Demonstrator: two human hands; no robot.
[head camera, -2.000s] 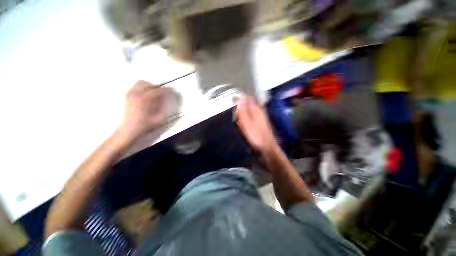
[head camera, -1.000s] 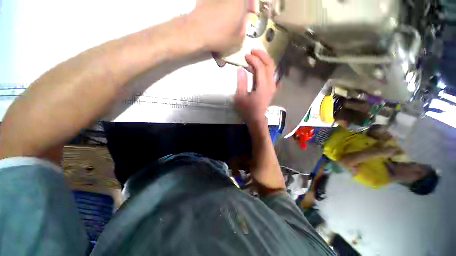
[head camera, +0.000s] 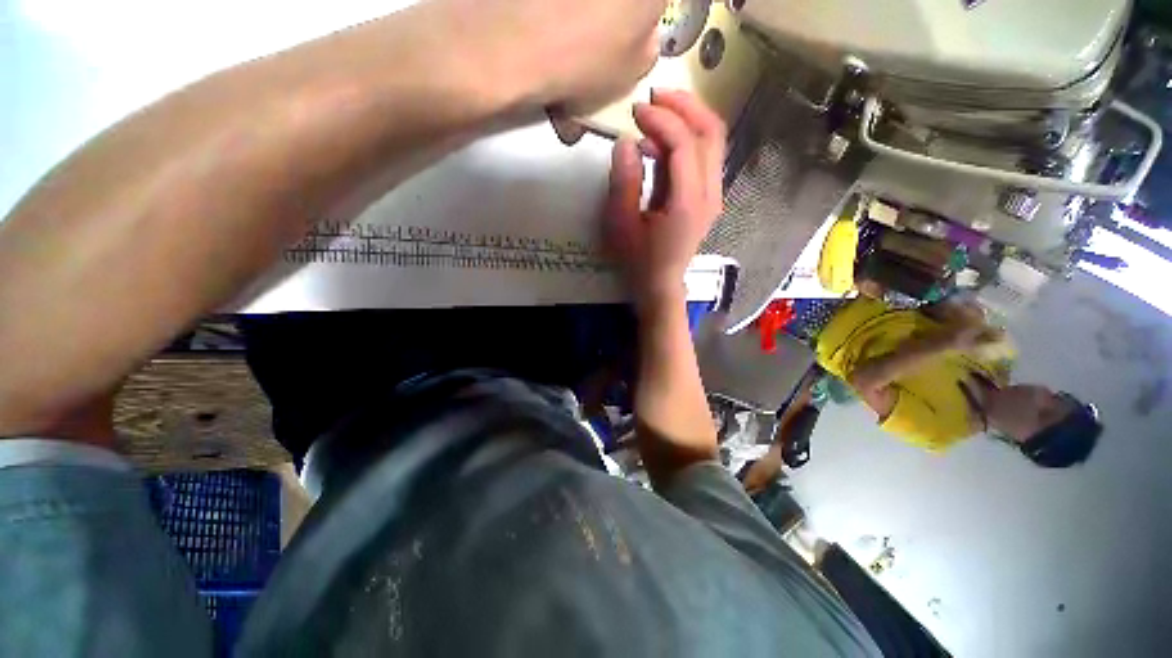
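The sewing machine (head camera: 951, 45), with a pale body and a wire rail, fills the upper right. My left hand (head camera: 598, 52) reaches across to the machine's pale part with a round dial at the top centre; its fingertips are largely hidden, so what it holds cannot be told. My right hand (head camera: 671, 186) is just below it, palm side up, fingers curled and apart from the thumb, with nothing clearly seen in it. A small dark-tipped piece (head camera: 566, 125) shows between my left wrist and right fingers.
The white table (head camera: 450, 193) has a ruler scale along its front edge. A blue basket (head camera: 219, 521) is at lower left. Yellow strips (head camera: 838, 255) and thread cones (head camera: 906, 266) lie beyond the machine. A person in yellow (head camera: 913, 373) is at right.
Over two seconds the view has turned and come closer to the machine, and both hands have come together at it. In the last second my hands have barely moved.
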